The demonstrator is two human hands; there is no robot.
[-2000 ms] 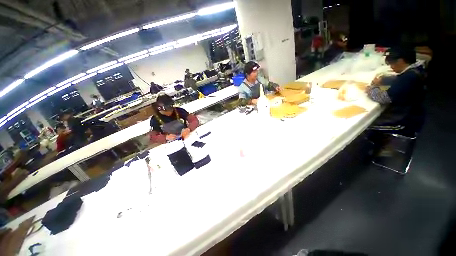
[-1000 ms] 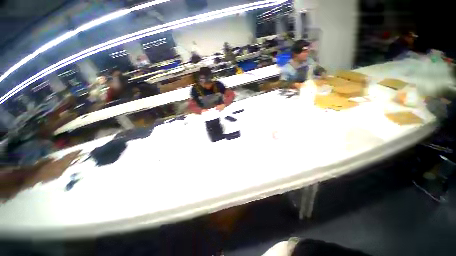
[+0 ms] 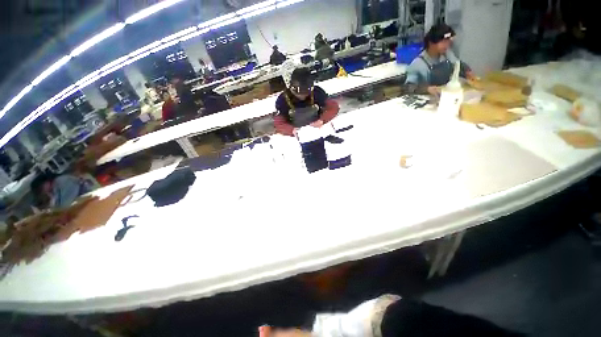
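Observation:
My right hand (image 3: 333, 324) shows at the bottom edge, cut off, with a dark sleeve, a pale cuff and something white over it; a bare fingertip shows at its left end. Whether it holds anything is hidden. My left hand is not in view. In front is the long white table (image 3: 263, 266). On its left part lie a black leather or fabric heap (image 3: 172, 186), dark-handled scissors (image 3: 125, 228) and brown leather pieces (image 3: 92, 214). Small black pieces (image 3: 315, 155) lie mid-table.
A person (image 3: 303, 108) sits across the table at the black pieces. Another person (image 3: 431, 66) sits further right, near a white bottle (image 3: 451, 99) and tan panels (image 3: 491, 113). A pale grey sheet (image 3: 511, 166) lies on the right. The table's front edge runs between me and these things.
The view has swung left, so the table's things sit further right. My right forearm and hand have come into view at the bottom. The seated person at the far right has left the view.

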